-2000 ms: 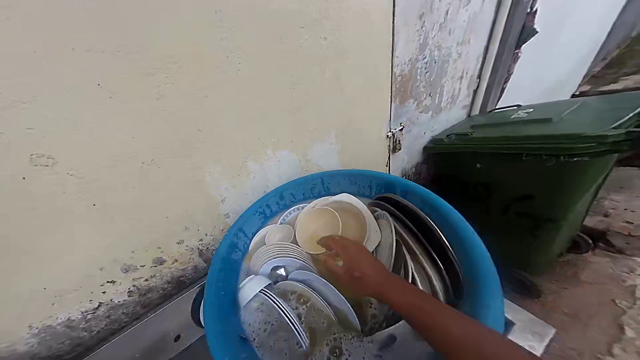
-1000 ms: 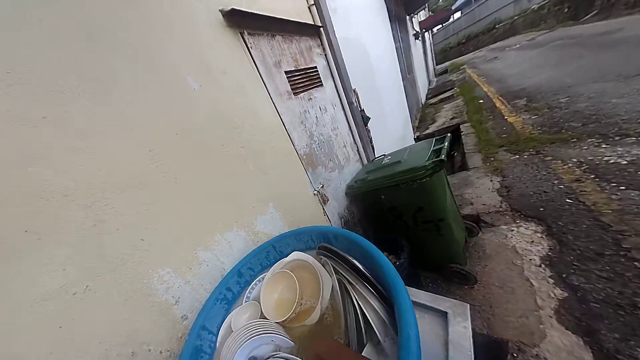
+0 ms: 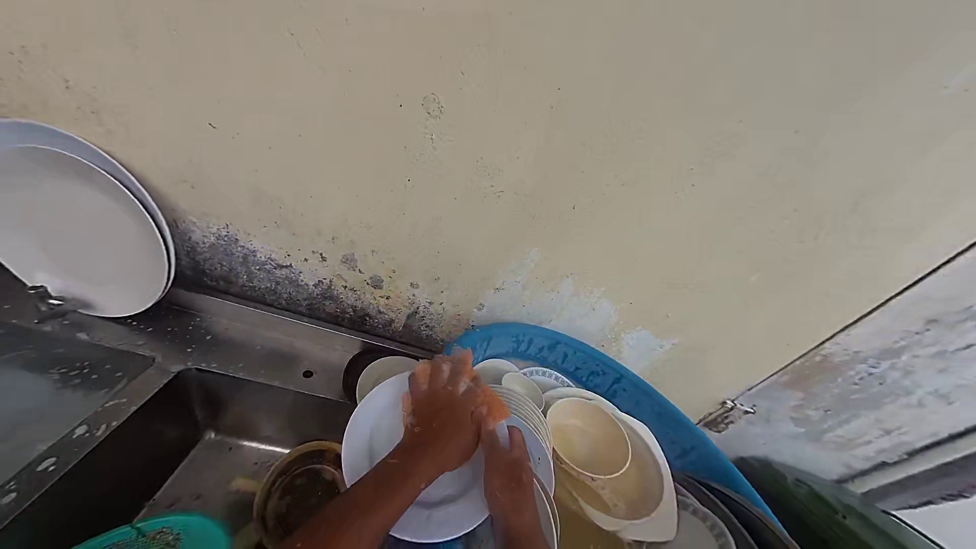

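Note:
In the lower middle, a white plate (image 3: 438, 499) is tilted over the near left edge of a blue plastic tub (image 3: 610, 374). My left hand (image 3: 446, 415) presses an orange sponge or cloth (image 3: 494, 402) against the plate's face. My right hand (image 3: 512, 476) grips the plate's right rim, its thumb up beside the orange piece. Right of my hands, a stack of white plates (image 3: 526, 408), a cream bowl (image 3: 589, 438) and a larger white bowl (image 3: 652, 488) sit in the tub's cloudy water.
A steel sink (image 3: 229, 450) lies to the left, holding a brownish round bowl (image 3: 301, 480) and a green basket (image 3: 164, 530). Large white plates (image 3: 84, 229) lean on the wall by a tap (image 3: 47, 300). A dark green bin (image 3: 823, 503) stands at lower right.
The view has swung left, towards the sink. A hand reached among the dishes in the tub two seconds ago; now both hands are on a white plate with the orange piece.

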